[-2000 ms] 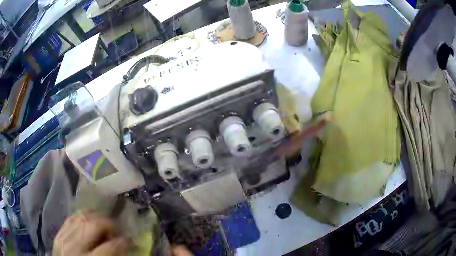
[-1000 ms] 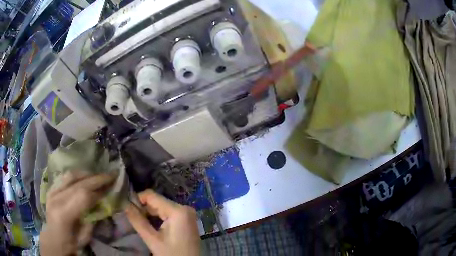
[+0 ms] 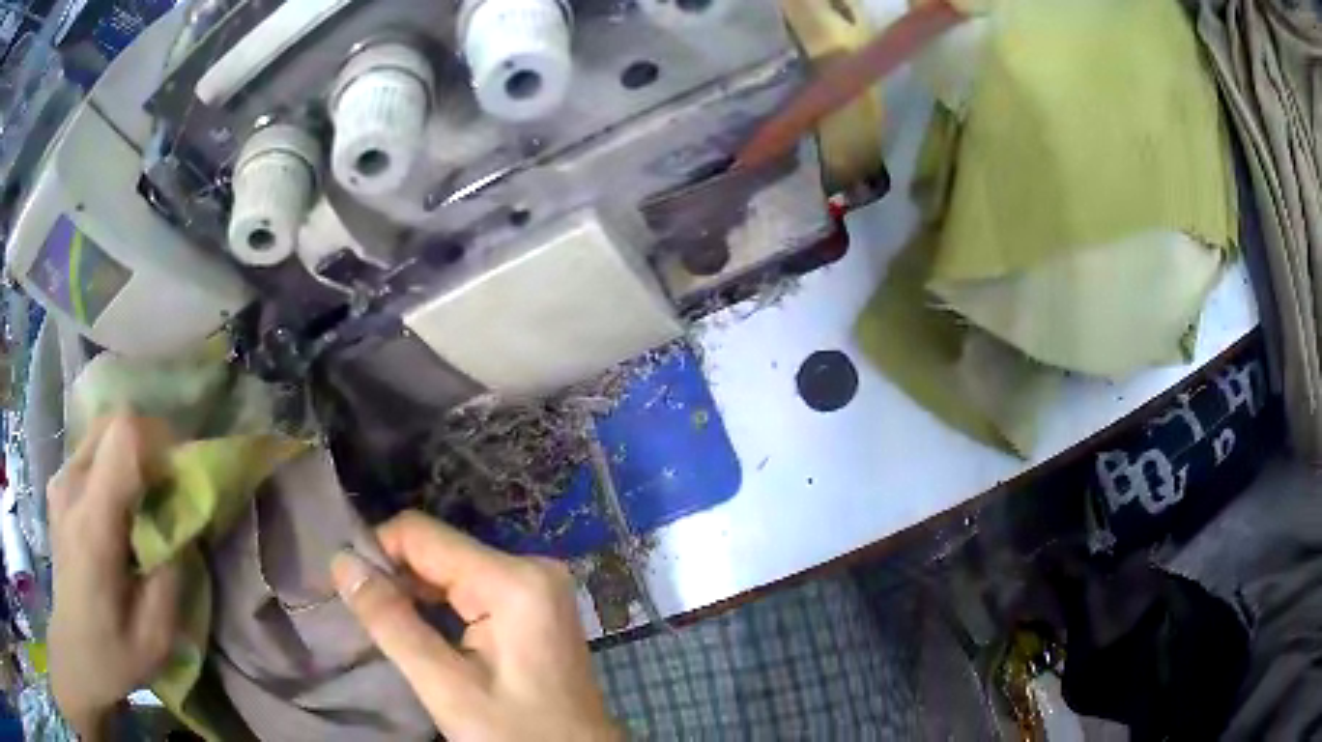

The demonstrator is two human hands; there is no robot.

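Note:
A grey-taupe garment panel (image 3: 312,645) lies bunched at the lower left, below the machine's needle area. An olive-green cut piece (image 3: 218,486) is folded against it, with a paler part towards the needle. My left hand (image 3: 116,558) grips the olive-green piece at the far left. My right hand (image 3: 471,623) pinches the edge of the grey cloth between thumb and fingers, right of the olive piece. The overlock machine (image 3: 131,232) stands just above my hands. The presser foot area is small and dark, and partly hidden by cloth.
White ribbed tension dials (image 3: 380,123) sit above a light metal cover (image 3: 544,307). Grey lint (image 3: 529,457) lies over a blue patch (image 3: 674,442). A reddish-brown strip (image 3: 841,87) sticks out right. Olive-green pieces (image 3: 1095,174) pile at right, beside beige-khaki pieces (image 3: 1290,160). Checked cloth (image 3: 768,667) shows below the table edge.
The view has moved closer and lower over the machine. My left hand has shifted left, opening out the olive and grey cloth. My right hand, barely visible at first, now pinches the grey cloth.

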